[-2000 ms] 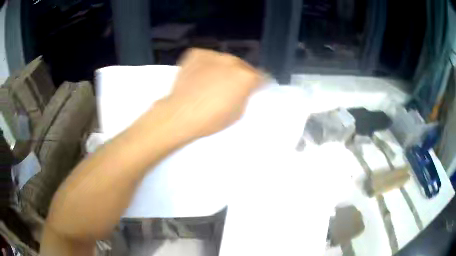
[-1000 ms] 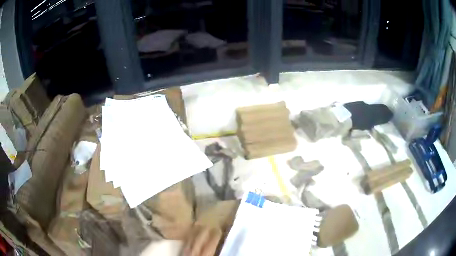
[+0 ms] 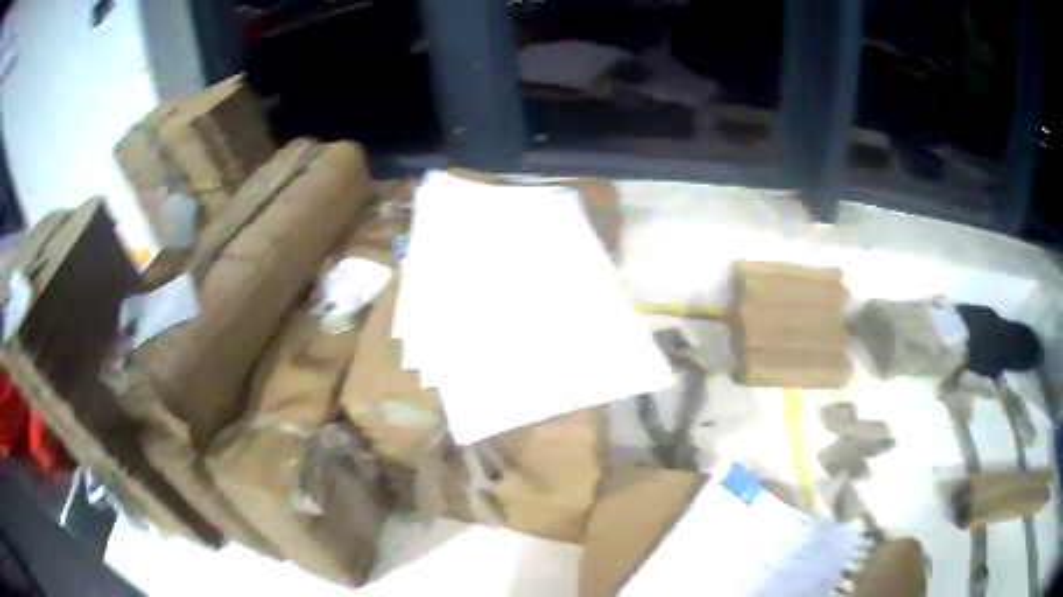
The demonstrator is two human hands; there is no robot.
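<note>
Neither of my hands is in view. Overlapping white work sheets (image 3: 519, 309) lie fanned on tan bundles, their faces glared out. Nearer, at the bottom edge, is another white paper (image 3: 734, 548) with a blue patch at its top and a notched right edge; its lower part is cut off. Tied tan cut-piece bundles (image 3: 542, 472) lie under and in front of the sheets. A long roll-like bundle (image 3: 251, 286) lies to their left. A white slip (image 3: 163, 309) rests against it.
A tan stack (image 3: 793, 324), a grey bundle (image 3: 903, 336) and a black item (image 3: 999, 341) stand along the white table's right side, with a small tan roll (image 3: 1002, 498) and grey strips nearer. Dark-framed windows (image 3: 653, 105) are behind. Upright tan pieces (image 3: 88, 338) stand far left.
The bare arm that crossed the sheets two seconds ago is out of view. The view has turned left, so the sheets and bundles sit further right and the blue tray has left the picture.
</note>
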